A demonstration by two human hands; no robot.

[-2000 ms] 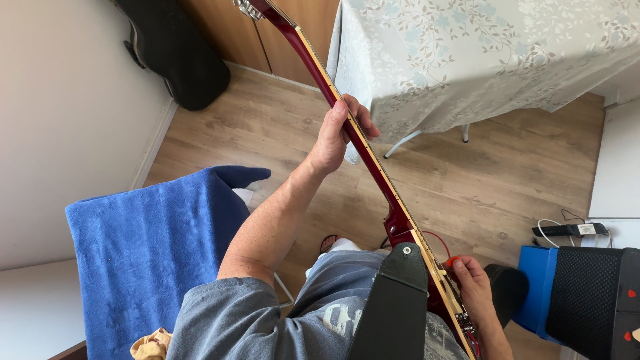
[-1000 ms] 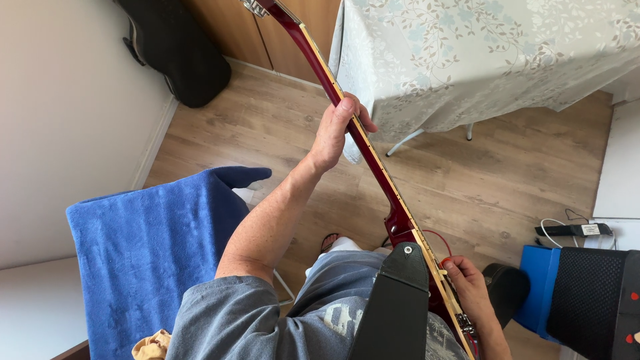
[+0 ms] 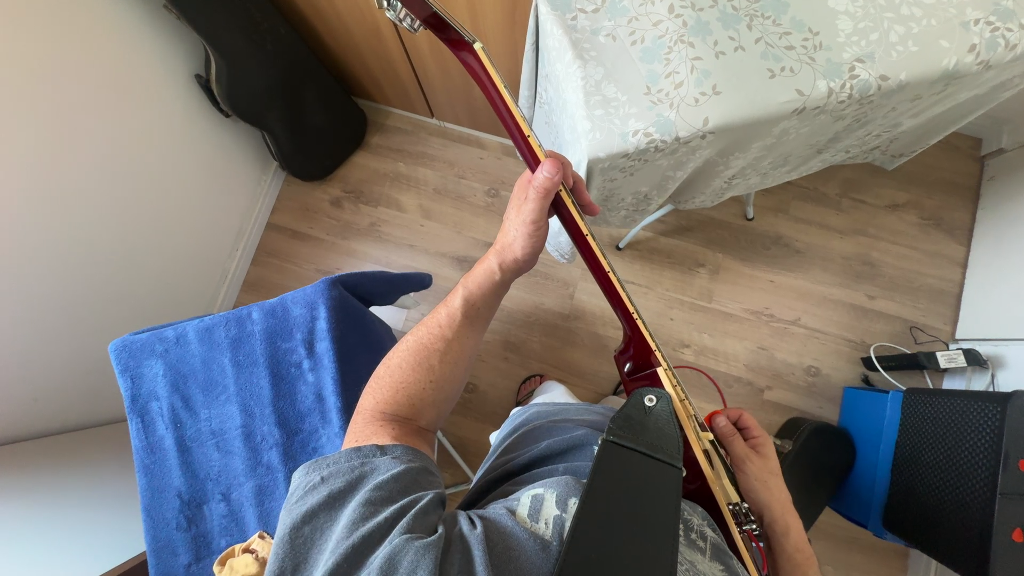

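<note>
A dark red electric guitar point(image 3: 596, 260) with a cream-edged neck slants from the top centre down to my right side, its body at my belly. My left hand point(image 3: 534, 210) wraps the neck partway along, thumb on the near side and fingertips showing beyond the fretboard. Over the strings near the pickups, my right hand point(image 3: 744, 448) pinches a small red-orange pick point(image 3: 712, 417) between thumb and fingers. The black leather strap point(image 3: 632, 488) is fixed to the guitar by a metal button. A thin red cable point(image 3: 708, 376) curves behind the body.
A cloth-covered table point(image 3: 688, 120) stands beyond the neck at upper right. A black guitar case point(image 3: 280, 88) leans in the upper left corner. To my left a blue towel point(image 3: 232, 400) covers a piece of furniture. On the right are a blue box point(image 3: 868, 456) and a black textured case point(image 3: 944, 472).
My right hand has shifted slightly at the strings. My left hand has stayed at about the same place on the neck.
</note>
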